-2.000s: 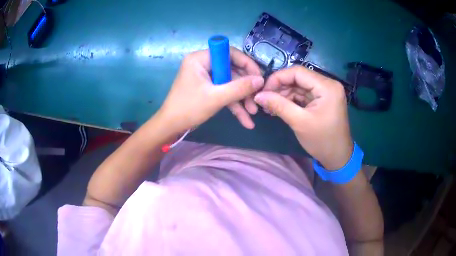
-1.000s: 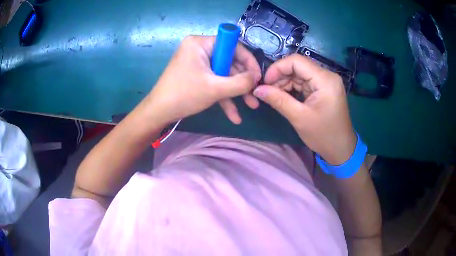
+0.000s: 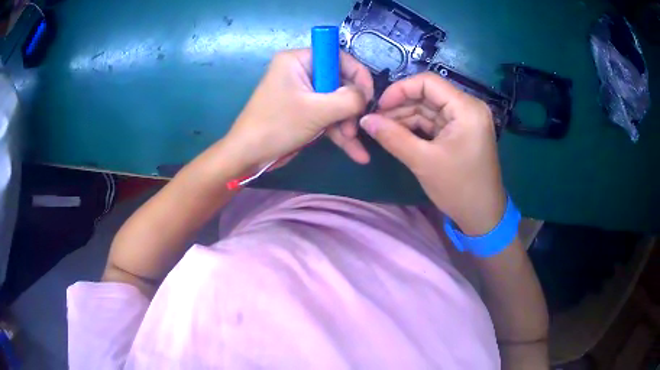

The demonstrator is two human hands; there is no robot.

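My left hand [image 3: 297,108] holds an upright blue battery cell [image 3: 326,59] between thumb and palm. The red and white leads [image 3: 262,172] hang below it to a red connector [image 3: 234,184] over my forearm. The left fingertips also pinch a small dark piece [image 3: 378,88]. My right hand [image 3: 441,130] has thumb and forefinger close to that piece; whether they grip it is hidden. A black housing shell [image 3: 394,36] with an oval opening lies just beyond my hands.
More black housings lie right of my hands, one with a large opening [image 3: 537,101]. A crinkled plastic bag [image 3: 619,76] is at the right. A dark fitted housing with blue [image 3: 35,36] is at far left, beside white cloth [image 3: 7,137] at the picture's edge.
The blue cell stands a little higher and more upright in view. Both hands remain together around the small dark piece. The white cloth at left has moved up along the picture's edge.
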